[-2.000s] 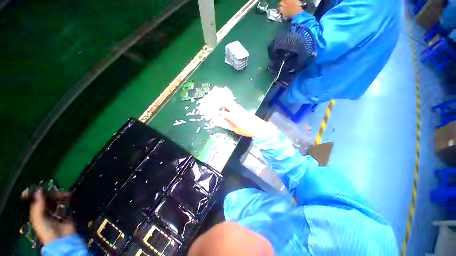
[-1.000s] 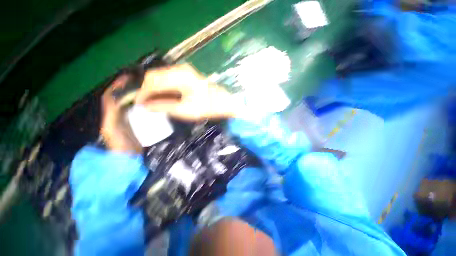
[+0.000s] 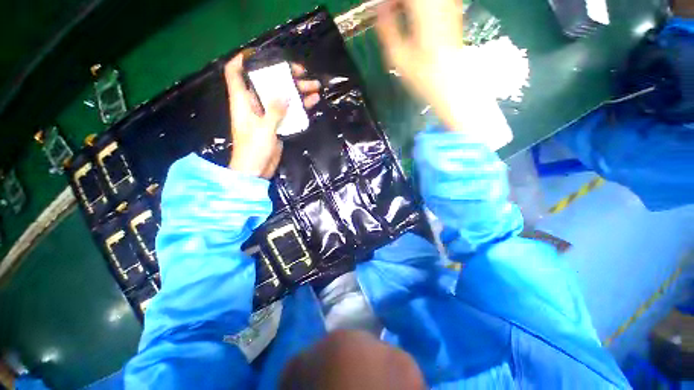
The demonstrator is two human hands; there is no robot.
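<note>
My left hand (image 3: 255, 122) is over the upper middle of the black pocket tray (image 3: 198, 95), its fingers around a flat white rectangular piece (image 3: 280, 95). Whether a housing lies under the white piece is hidden. My right hand (image 3: 422, 49) is raised beside the tray's upper right corner and is blurred; its fingers seem apart, but I cannot tell whether they hold anything small. Dark housings with pale gold outlines (image 3: 290, 250) sit in pockets at the tray's left side and near edge. My left sleeve hides some pockets.
Small white strips (image 3: 506, 65) lie in a pile right of the tray. A stack of white cards (image 3: 582, 17) stands beyond it. Metal-framed units (image 3: 110, 95) lie along the green belt (image 3: 144, 46) at left. Another worker's blue sleeve (image 3: 654, 160) is at right.
The view has swung, showing more of the tray. My hands were together around the white piece one second ago; now my right hand is apart, near the strips, and my left keeps the white piece.
</note>
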